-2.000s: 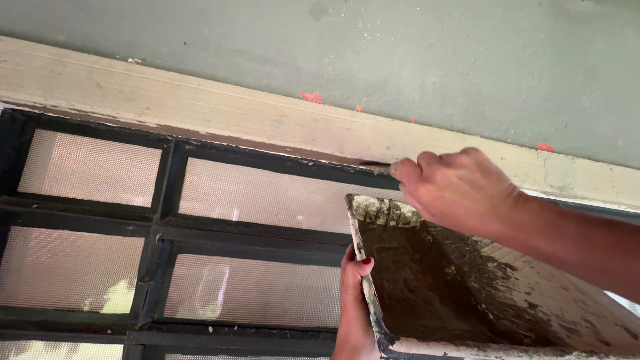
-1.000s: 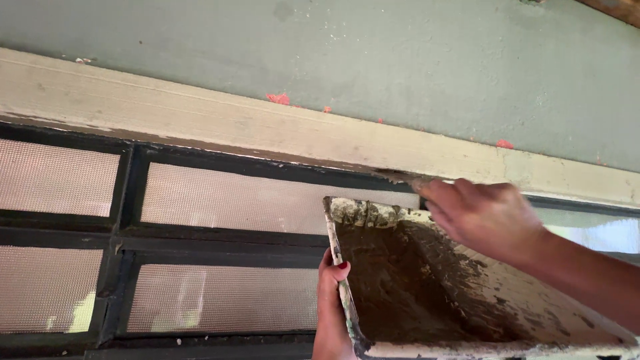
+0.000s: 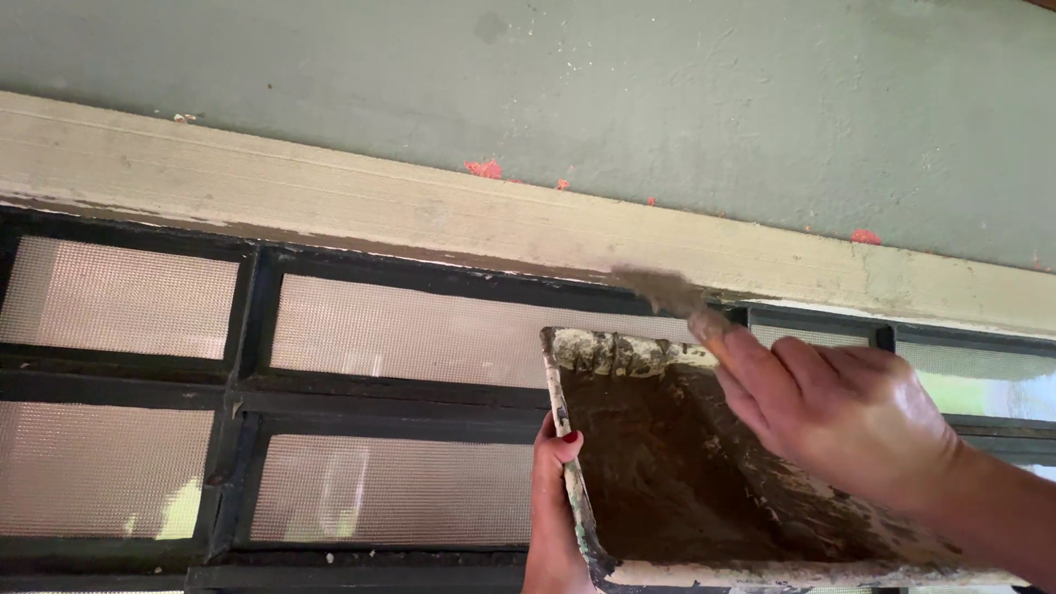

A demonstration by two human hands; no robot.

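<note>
My right hand (image 3: 825,404) grips the handle of a small paintbrush (image 3: 660,289), blurred, whose brown-coated bristles are at the lower edge of the beige trim board (image 3: 396,198). Below it, my left hand (image 3: 557,503) holds a paint tray (image 3: 709,573) by its left rim, the thumb over the edge. Brown paint (image 3: 660,462) lies in the tray, and its rim and inner wall are crusted with dried paint. A brown painted strip (image 3: 355,245) runs along the bottom of the trim, left of the brush. The fingers of my left hand behind the tray are hidden.
Beneath the trim stands a dark-framed window grille (image 3: 243,322) with mesh panels (image 3: 412,330). A grey-green wall (image 3: 577,99) rises above the trim, with red patches (image 3: 485,169) along their joint. The tray overlaps part of the grille.
My right hand has drawn the brush somewhat away from the trim's lower edge, and more of the brush shows over the tray's top rim. My left hand still holds the tray.
</note>
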